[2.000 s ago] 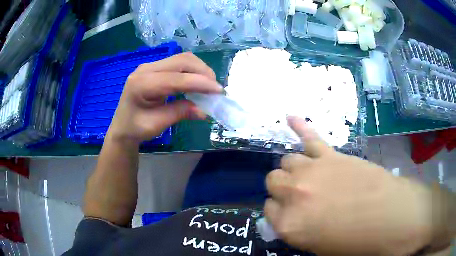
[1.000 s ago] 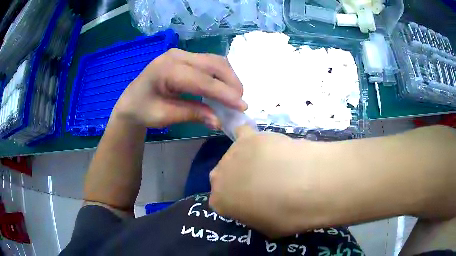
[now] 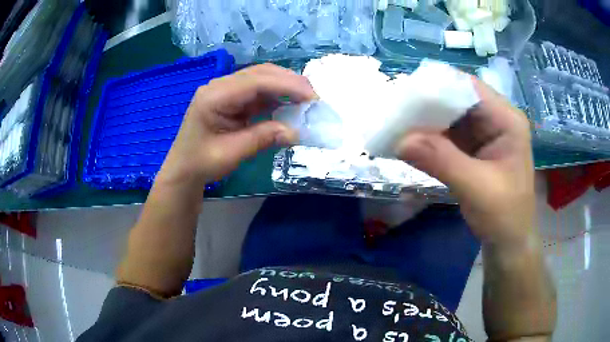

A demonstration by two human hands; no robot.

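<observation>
My left hand [image 3: 247, 123] is bare and holds a frosted translucent housing [image 3: 318, 127] between thumb and fingers, its end pointing right and slightly down. My right hand [image 3: 478, 143] is bare and holds a thick white block [image 3: 428, 103] between thumb and fingers, tilted, a short way right of the housing. The two pieces look apart. Both are held over a clear tray [image 3: 287, 179] with heaped thin white cotton [image 3: 341, 77]; the right hand and block hide much of the heap's right side.
An empty-slotted blue tray [image 3: 144, 123] lies at left, beside stacked trays [image 3: 53, 113]. A clear bag of housings [image 3: 274, 27] lies behind the heap. A tub of cream blocks [image 3: 525, 30] is back right. A clear blister tray of slim parts [image 3: 568, 100] is at right.
My right hand has moved from the housing's end to the right and up and now holds a white block. My left hand still holds the housing, turned more level.
</observation>
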